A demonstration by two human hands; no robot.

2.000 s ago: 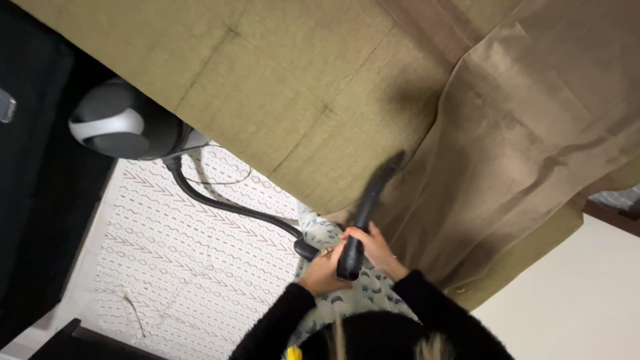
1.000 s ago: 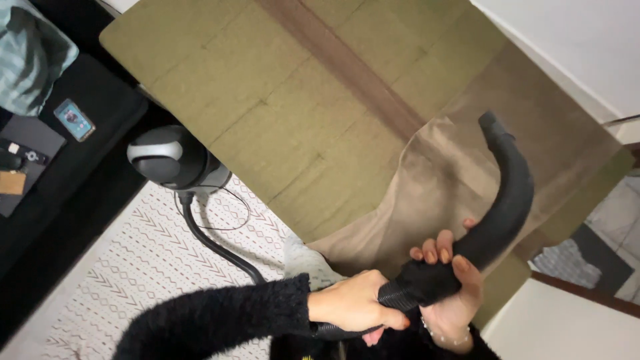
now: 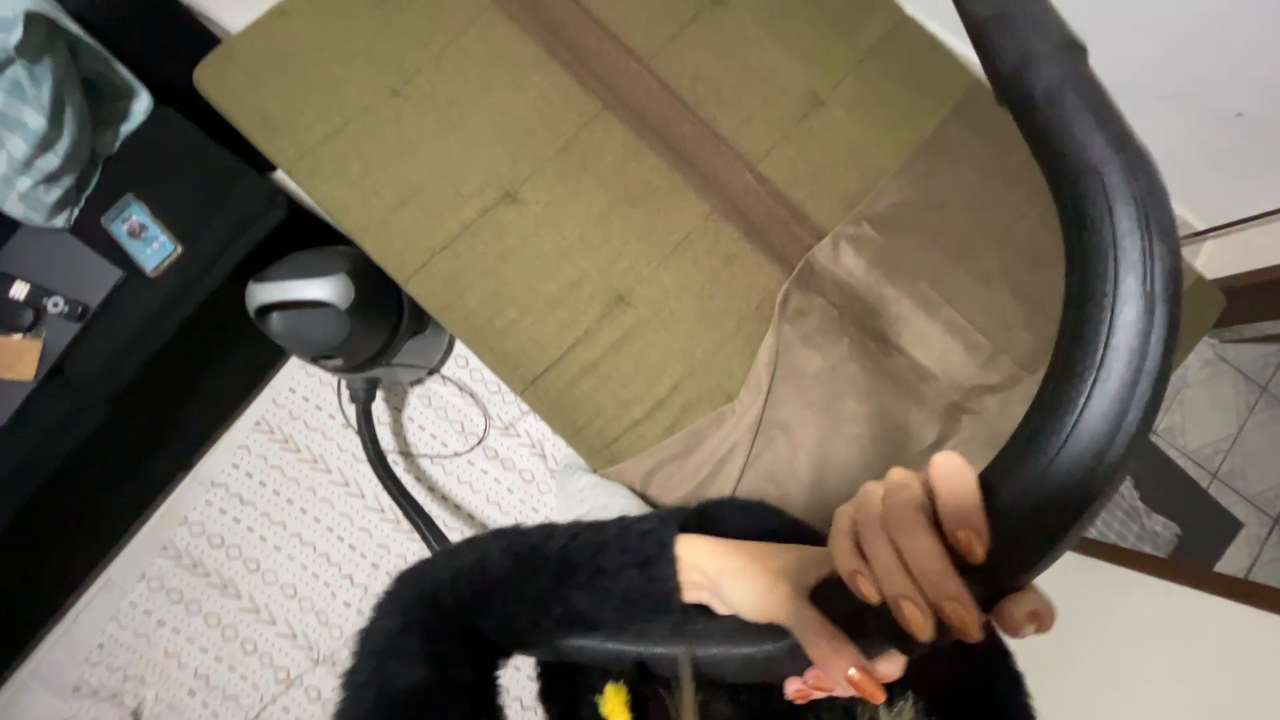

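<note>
A black curved vacuum cleaner wand (image 3: 1110,270) arcs up the right side, close to the camera. My right hand (image 3: 925,550) wraps its fingers around the wand's lower end. Just left of it, my left hand (image 3: 780,610) grips the hose end where it meets the wand, its palm partly hidden. The black and grey canister vacuum cleaner (image 3: 340,310) stands on the patterned rug, and its black hose (image 3: 385,470) runs down behind my left sleeve. An olive fabric-covered surface (image 3: 500,200) lies ahead, with brown cloth (image 3: 860,370) bunched over its near right part.
Black sofa seating (image 3: 190,200) runs along the left, holding a smartphone (image 3: 142,235) and a light checked cloth (image 3: 60,110). A remote control (image 3: 45,297) lies on a grey surface beside it. A thin cable loops by the vacuum. Grey floor tiles (image 3: 1215,400) show at the right.
The wand has risen and come nearer the camera, its curved end now reaching the top edge. Both hands have moved with it and still hold it. The view has shifted since two seconds ago.
</note>
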